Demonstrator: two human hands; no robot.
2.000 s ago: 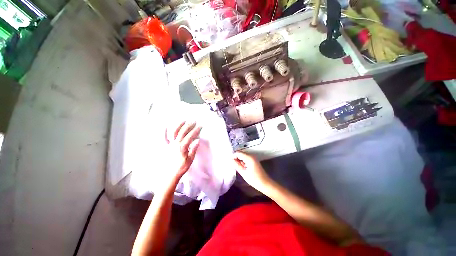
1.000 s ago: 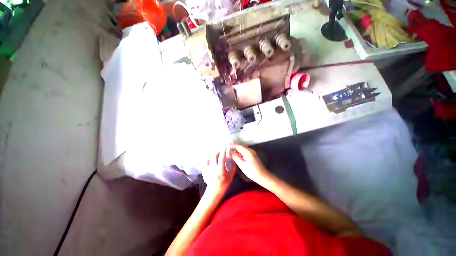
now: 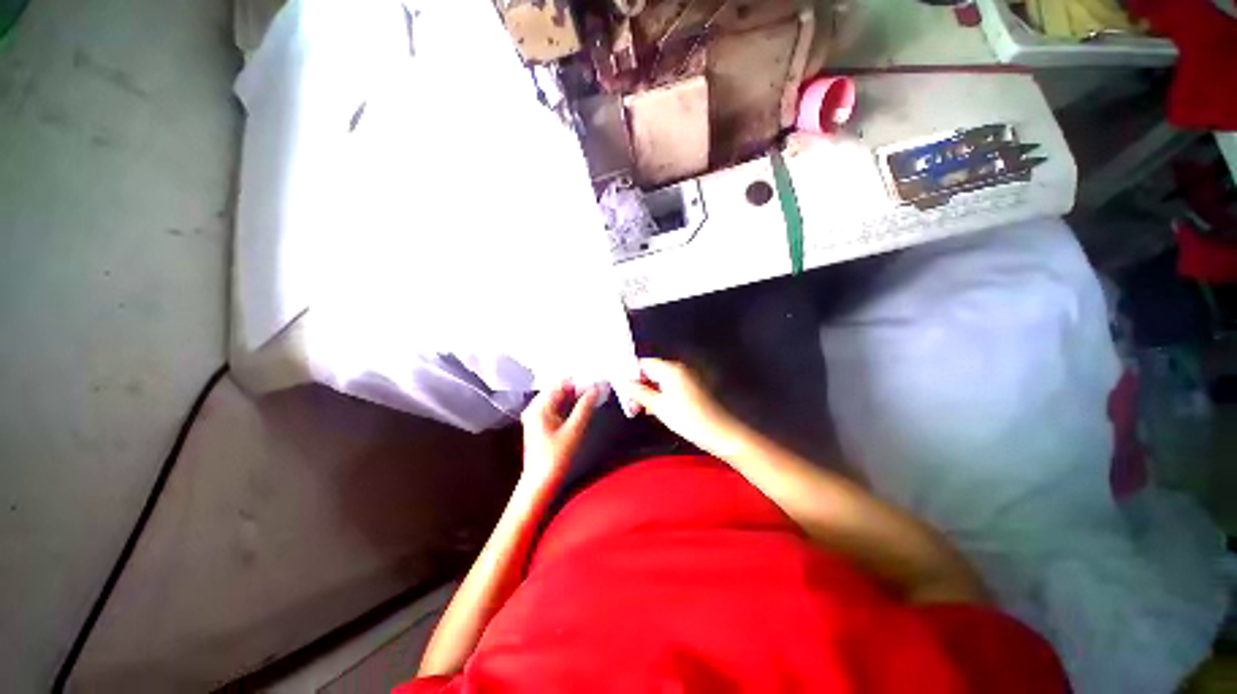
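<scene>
White fabric, very bright, spreads over the table left of the overlock machine and hangs over the front edge in folds. My left hand pinches the fabric's near edge between thumb and fingers. My right hand pinches the same fabric at its near right corner, just right of my left hand. Both hands are below the table's front edge, close to my red shirt. The upper part of the machine is cut off by the picture's top.
A pink ring and a flat cluster of small tools lie right of the machine. Green tape crosses the table front. Whitish lint sits at the opening. A white cloth pile hangs at the right. A dark cable runs at lower left.
The view has tilted down, so the machine sits higher. My left hand came from the fabric on the table to its near edge, met my right hand, and is now slightly apart from it.
</scene>
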